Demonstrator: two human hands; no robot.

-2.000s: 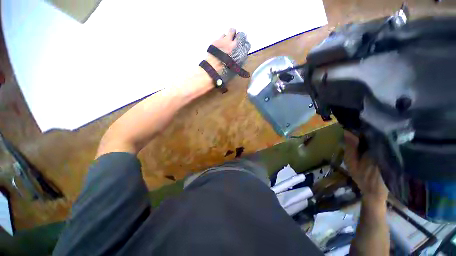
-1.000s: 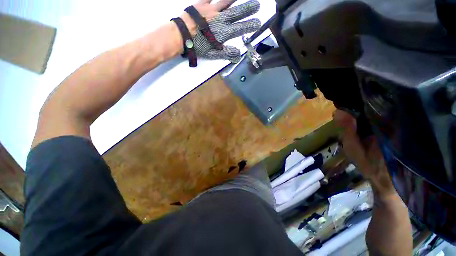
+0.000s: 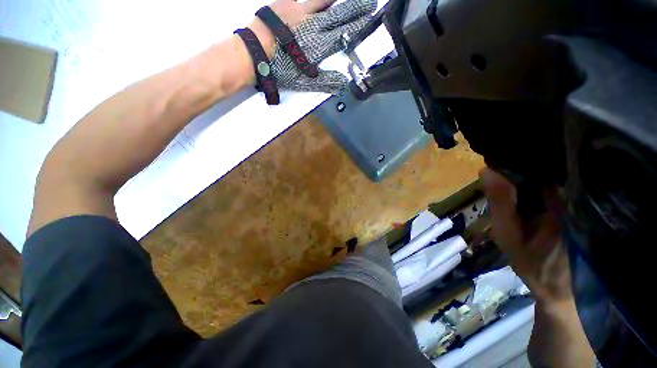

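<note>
The dark cloth cutting machine (image 3: pixel 504 79) fills the right side. Its grey base plate (image 3: pixel 371 136) lies at the edge of the white marker paper (image 3: pixel 194 151), its far part hidden. My left hand (image 3: pixel 313 50), in a chainmail glove with dark wrist straps, lies spread on the paper beside the machine's narrow metal post; its upper edge is cut off by the picture. My right hand (image 3: pixel 522 230) is on the machine's handle from below, partly hidden by the dark body. The blade's contact with the lay is hidden.
A flat tan board (image 3: pixel 25 79) lies on the paper at far left. Tiny dark scraps (image 3: pixel 346 248) lie near the front edge of the brown wooden table (image 3: pixel 252 208). White paper rolls (image 3: pixel 432 259) and scraps are below the table. A metal object (image 3: pixel 9 305) is cut off at lower left.
The machine has moved left and forward, its base plate now at the paper's edge. My left hand has moved up and left and spread out beside the post.
</note>
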